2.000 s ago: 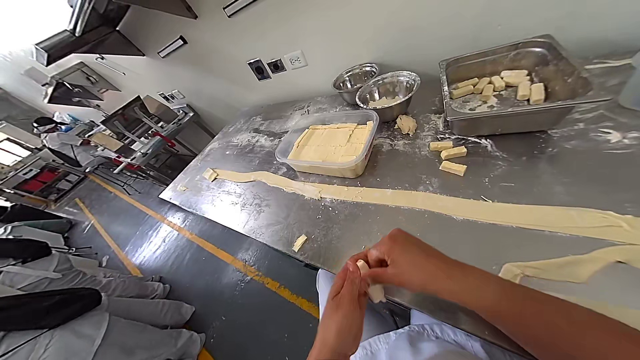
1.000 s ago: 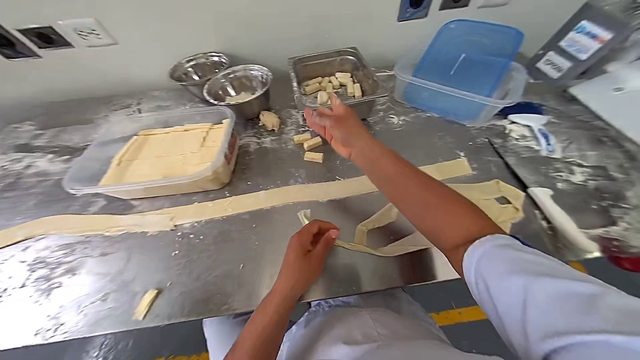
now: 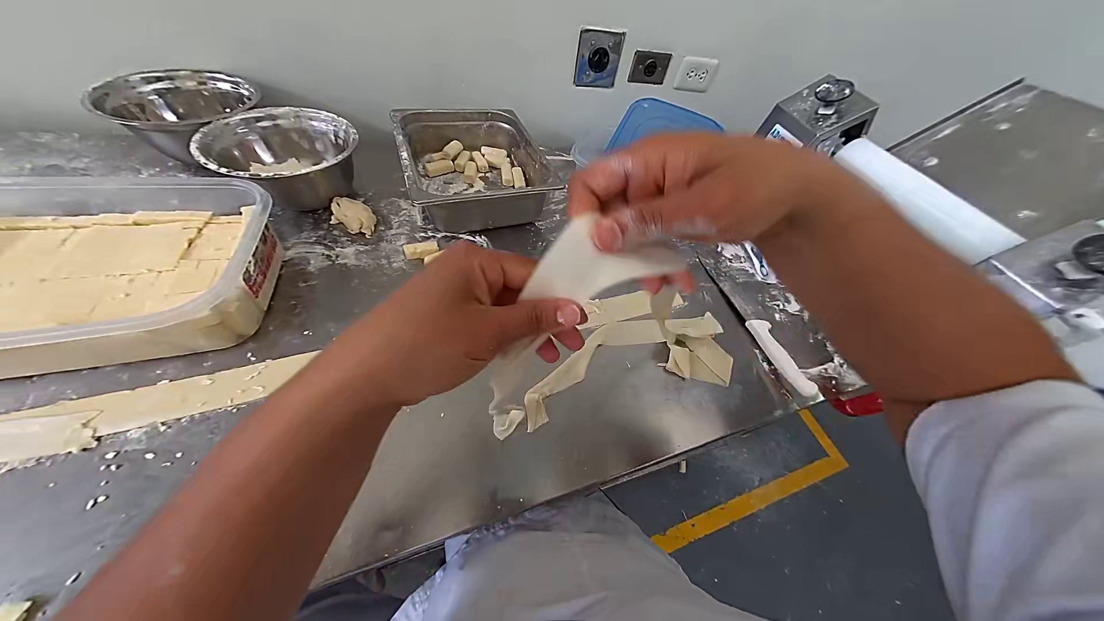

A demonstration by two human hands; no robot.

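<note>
A thin strip of dough [image 3: 573,267] stretches between my two hands above the steel table. My left hand [image 3: 483,319] pinches it between thumb and fingers, and its lower end hangs toward the table. My right hand [image 3: 681,194], slightly blurred, grips the upper part. Behind and below them lies a bunched dough strip [image 3: 638,332]. A flat dough strip [image 3: 207,392] runs along the table at left, partly hidden by my left forearm. Short cheese-like sticks [image 3: 421,250] lie just past my left hand, and several wrapped-looking pieces [image 3: 466,164] rest in a steel pan [image 3: 487,210].
At left stands a plastic tub [image 3: 147,341] of pale slabs. Two steel bowls [image 3: 323,177] and a dough lump [image 3: 353,216] are at the back. A white-handled tool [image 3: 780,358] lies at right, near a metal machine [image 3: 819,116] and a blue lid [image 3: 660,121].
My right hand has come back from the steel pan and now holds dough together with my left hand. The dough is lifted and stretched between them. The view has turned right.
</note>
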